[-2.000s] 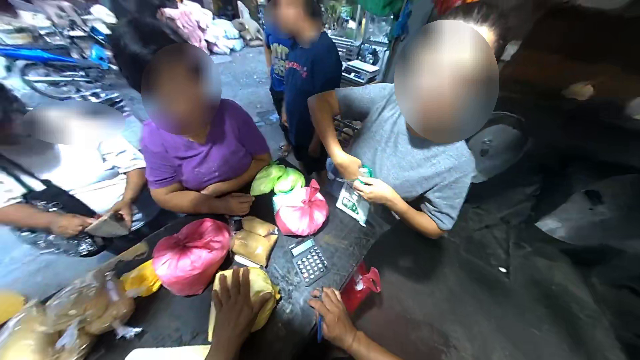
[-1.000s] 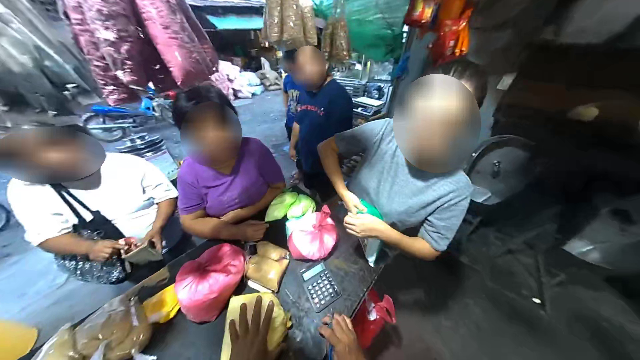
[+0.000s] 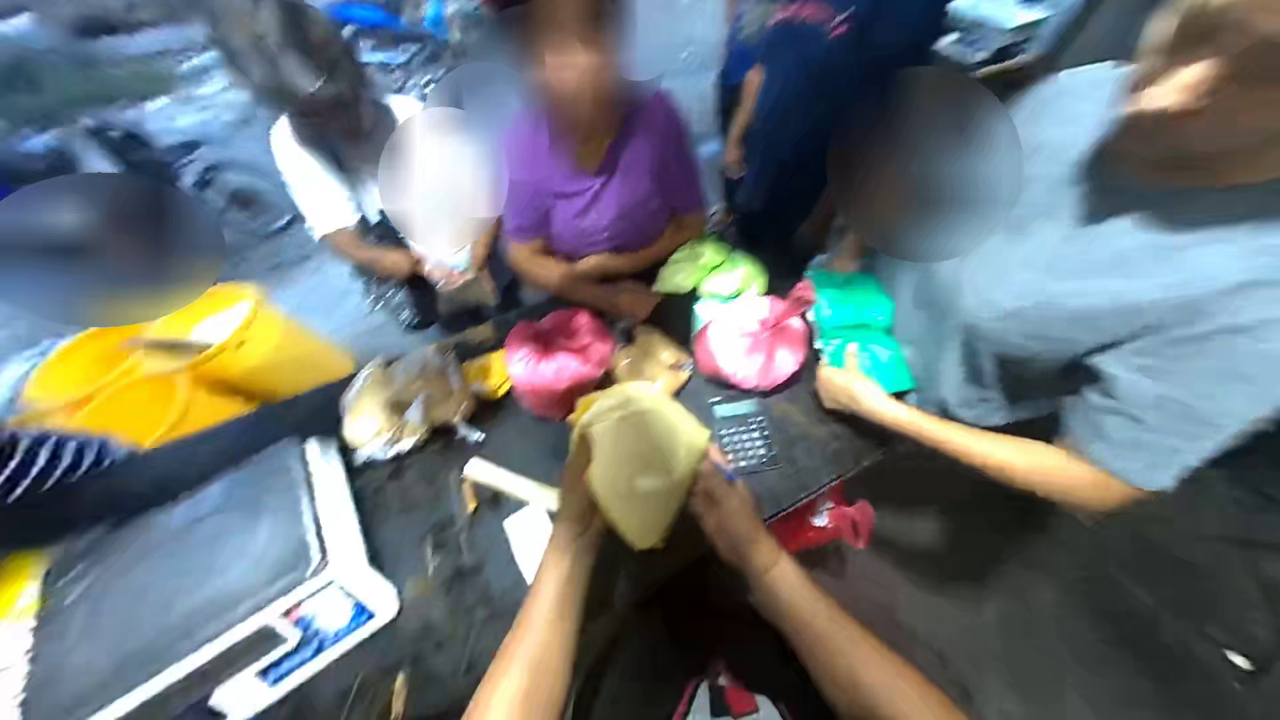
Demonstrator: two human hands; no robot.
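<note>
Both my hands hold a yellow bag up off the dark table, one on each side of it. My left hand grips its left side. On its right side is my right hand, with something thin and blue, perhaps a pen, at its fingers. A calculator lies just right of the yellow bag. Behind it sit a pink plastic bag, a clear bag with brown contents and a second, knotted pink bag. Motion blur hides finer detail.
A flat device with a white frame and yellow containers are at left. Clear bags lie on the table's far left. A person in grey touches a green bag; other people stand across. A red bag hangs at the right edge.
The yellow bag, earlier on the table under my left hand, is now raised between both hands. My right hand has moved from the table's edge to the bag. The view has swung left.
</note>
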